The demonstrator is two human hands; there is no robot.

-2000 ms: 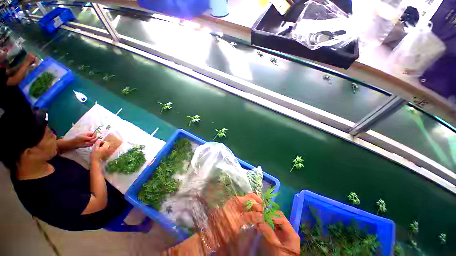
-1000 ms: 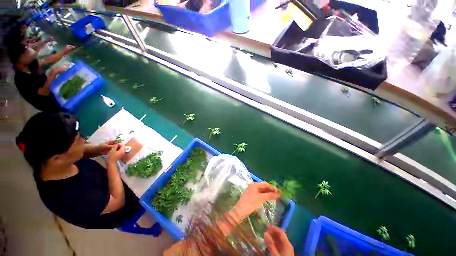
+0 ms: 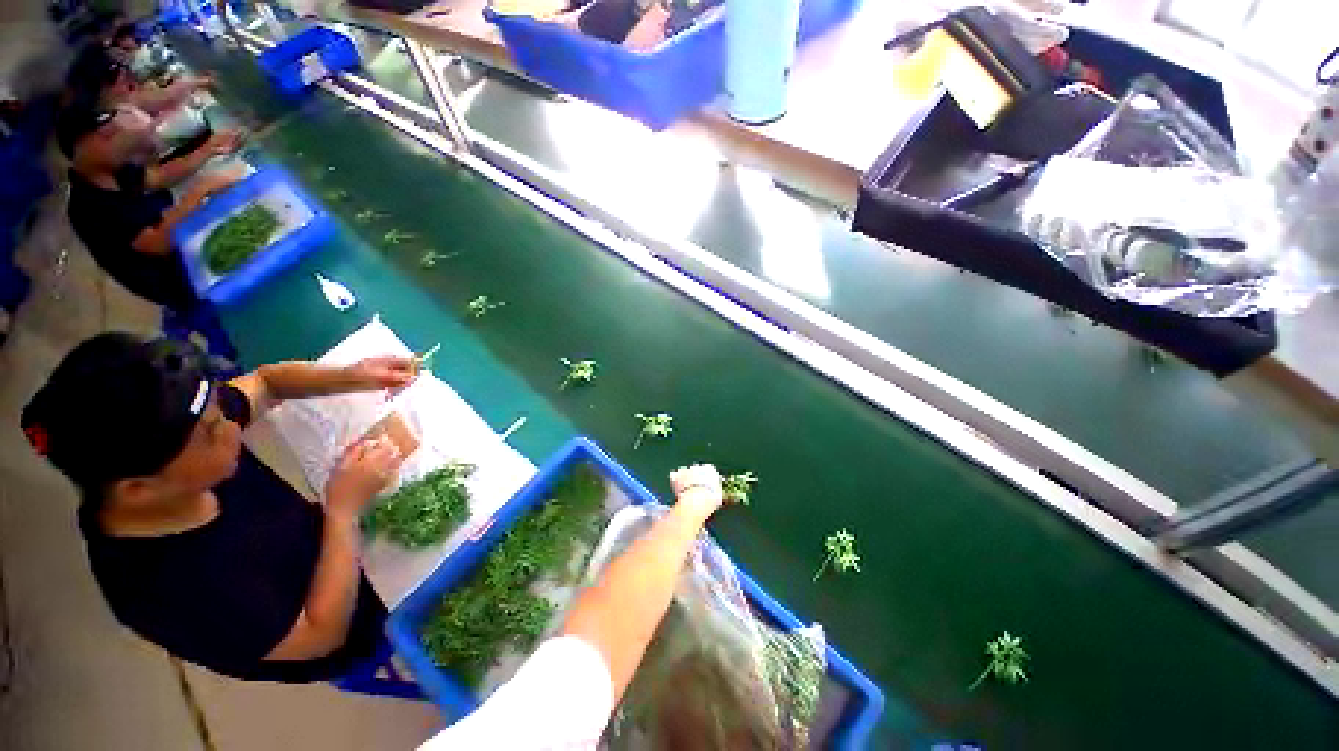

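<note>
My left hand (image 3: 698, 487) reaches over the far rim of the blue tote to the green belt. Its fingers are closed at a small green leaf sprig (image 3: 739, 487), which lies at or just above the belt; contact is partly hidden. The blue tote (image 3: 588, 451) holds loose foliage (image 3: 514, 587) on its left side and a crinkled clear bag (image 3: 705, 631) with greenery on its right. My right hand is not visible; a brownish blur at the bag's bottom is unclear.
Single sprigs (image 3: 1004, 659) lie spaced along the belt (image 3: 940, 572). A person (image 3: 191, 528) sits left, hands over a white sheet (image 3: 492, 473). Beyond are another blue tote (image 3: 316, 235) and a white bottle (image 3: 336, 292). A shelf above holds a black tray (image 3: 1028, 279).
My left hand has moved from above the tote out to the belt, bringing a sprig with it. My right hand has left view. The view has shifted, and the right-hand blue tote is almost out of frame.
</note>
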